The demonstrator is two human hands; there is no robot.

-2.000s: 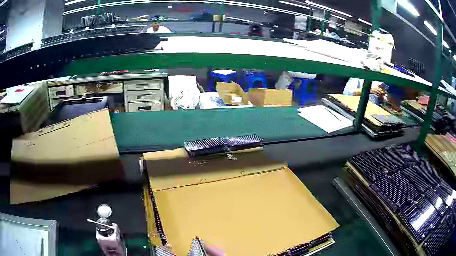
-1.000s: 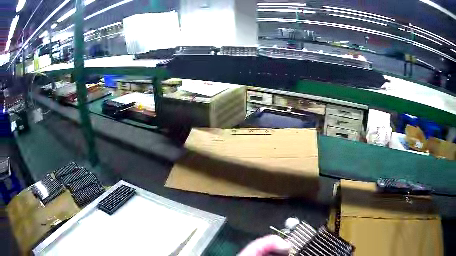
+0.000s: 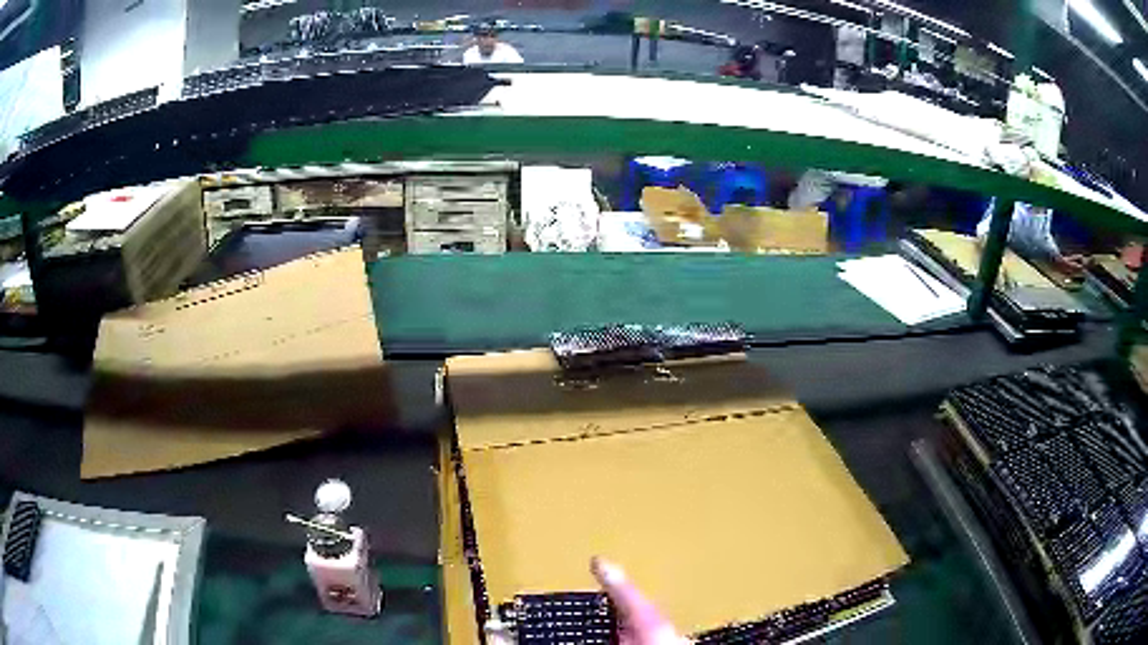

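A black dotted module [image 3: 563, 619] is at the bottom centre, over the near edge of the centre cardboard sheet [image 3: 667, 504], cut off by the frame edge. My right hand [image 3: 630, 607] shows only as blurred pink fingers at its right edge and seems to grip it. A small pale patch at its left edge may be a fingertip of my left hand [image 3: 499, 625]; the rest is out of view. The sheet covers a stack with dark layers at its sides. A short dark strip of modules [image 3: 648, 345] lies at the sheet's far edge.
A pinkish-white bottle [image 3: 343, 570] with a thin stick across its top stands left of the stack. A white tray [image 3: 189, 567] holds one module, far left. Loose cardboard [image 3: 239, 365] lies behind. A glossy module stack [image 3: 1057, 466] is right. A green shelf [image 3: 604, 141] crosses above.
The view swung left to the tray, then back to the centre stack. One second ago a hand held two modules beside the bottle; now one module shows over the sheet's near edge.
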